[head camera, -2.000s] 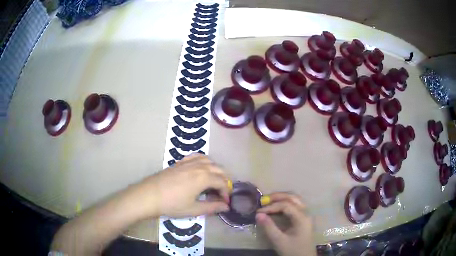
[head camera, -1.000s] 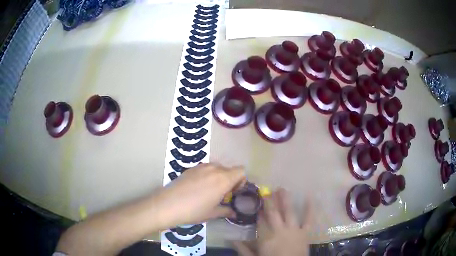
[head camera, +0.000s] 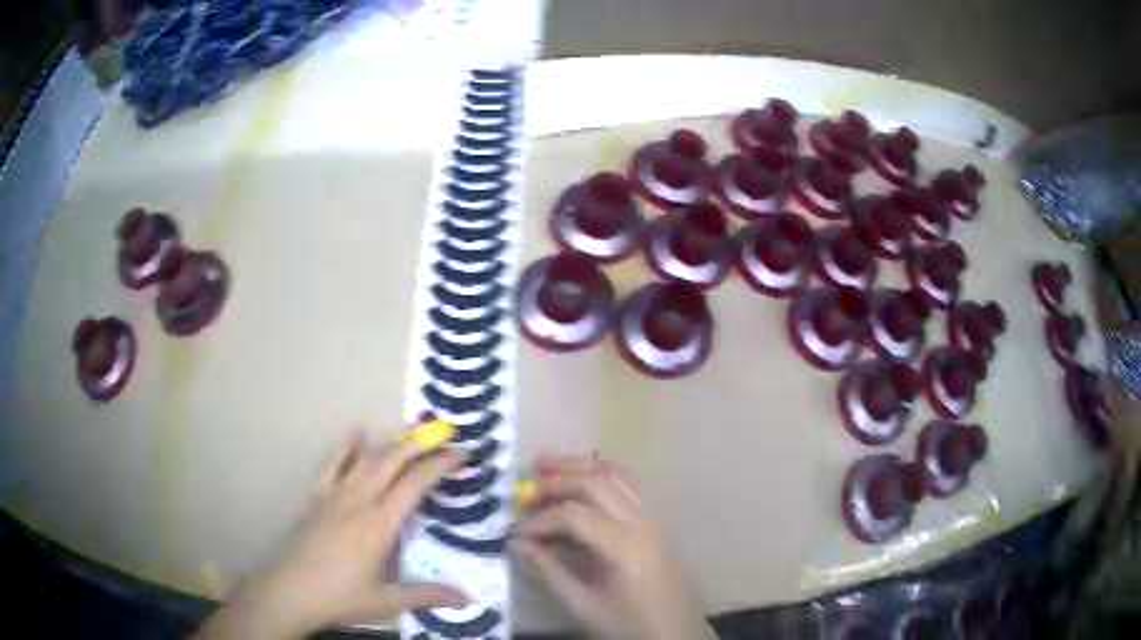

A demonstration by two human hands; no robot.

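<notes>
The white label sheet (head camera: 432, 375) runs away from me with a column of black arc labels (head camera: 461, 394). My left hand (head camera: 363, 519), yellow band on a fingertip, lies across its near left part with fingers and thumb apart. My right hand (head camera: 601, 538), also yellow-banded, is at the sheet's right edge, fingers bent. One black arc label (head camera: 453, 539) reaches toward its fingertips; blur hides whether they pinch it. Three dark red flanged housings (head camera: 192, 293) stand at the left of the bench.
Many dark red flanged housings (head camera: 666, 329) stand in a group right of the sheet, a few more at the far right (head camera: 1065, 338). A blue-black cable heap (head camera: 213, 50) is at the back left. A white strip (head camera: 651, 90) lies along the back; silvery parts (head camera: 1054, 194) are at the right.
The housing that was between my hands is gone from there, and three housings now stand at the left instead of two. Both hands have moved left to the label sheet. The view has shifted.
</notes>
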